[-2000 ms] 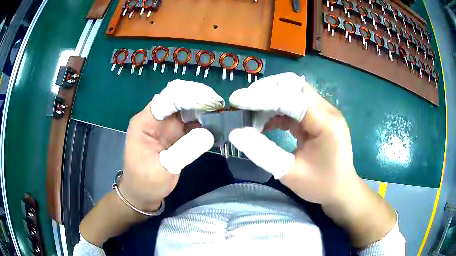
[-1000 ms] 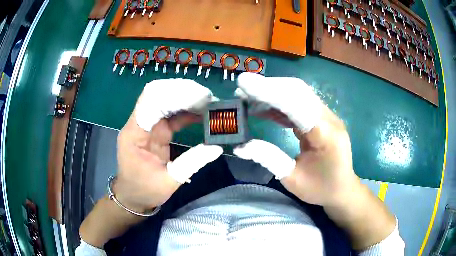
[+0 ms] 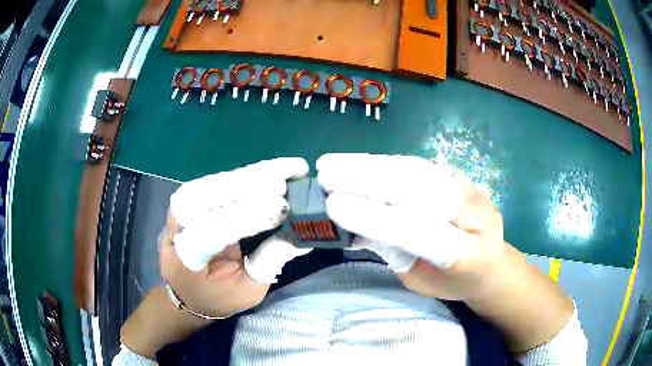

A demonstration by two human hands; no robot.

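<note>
A closed inductor [image 3: 309, 204], a dark grey block, is held between both hands in front of my torso. Copper stripes show through its side window, which faces me. A thin seam line runs along its upper face. My left hand [image 3: 225, 221] grips its left side, with white cots over the fingers and thumb. My right hand [image 3: 415, 214] grips its right side, also with white-covered fingers. Beyond the hands, a row of several core halves with coils seated [image 3: 306, 81] lies on the green mat, their silver legs pointing towards me.
An orange assembly tray [image 3: 286, 39] with its orange end bar [image 3: 422, 53] lies at the back, a dark slim tool on the bar. A brown tray [image 3: 543, 89] of coiled cores is at the right. A narrow carrier strip [image 3: 93, 207] with two closed units runs along the left.
The inductor has tilted and moved lower, towards me. The fingers of both hands now lie flatter along its sides. The view has shifted slightly.
</note>
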